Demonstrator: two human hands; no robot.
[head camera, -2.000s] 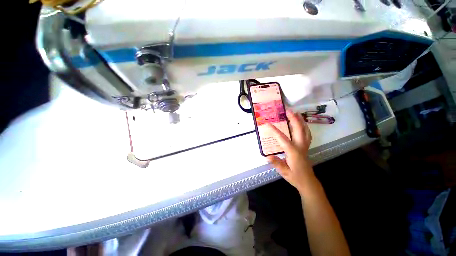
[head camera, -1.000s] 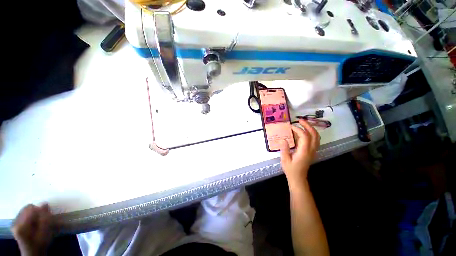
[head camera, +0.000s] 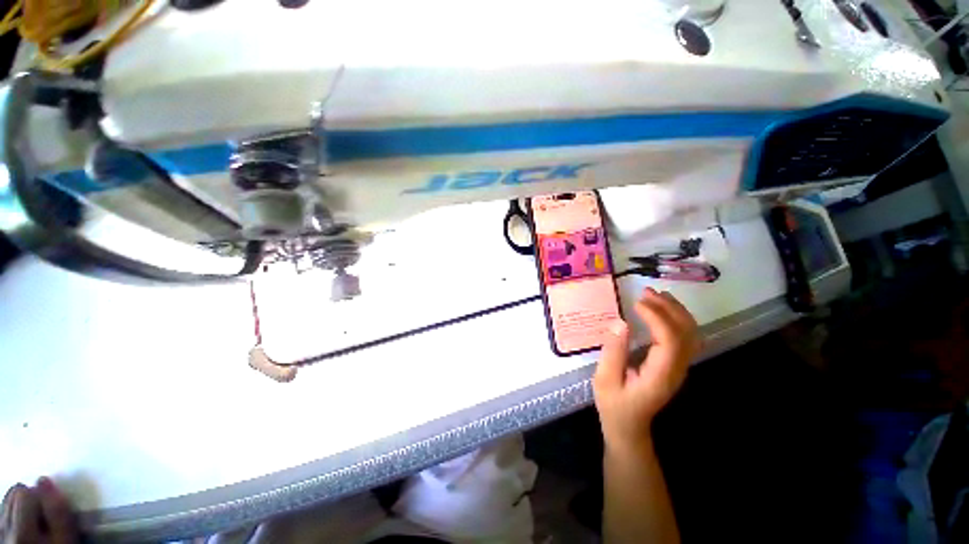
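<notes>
The smartphone, with a lit pink and red screen, lies on the white table right of the needle area. It partly covers the black-handled scissors. My right hand is at the phone's lower right corner, thumb tip at the screen edge, fingers curled and apart, not gripping it. My left hand is at the lower left by the table edge, cut off by the picture's edge and blurred; its hold cannot be told.
The white sewing machine spans the top, its black control panel at right. Thread snips lie right of the phone. A dark tool and small tray are at the table's right end. A ruler strip lines the front edge.
My right thumb and fingers have shifted slightly off the phone's lower part. My left hand, out of view two seconds ago, shows at the lower left. The view has moved closer to the machine since one second ago.
</notes>
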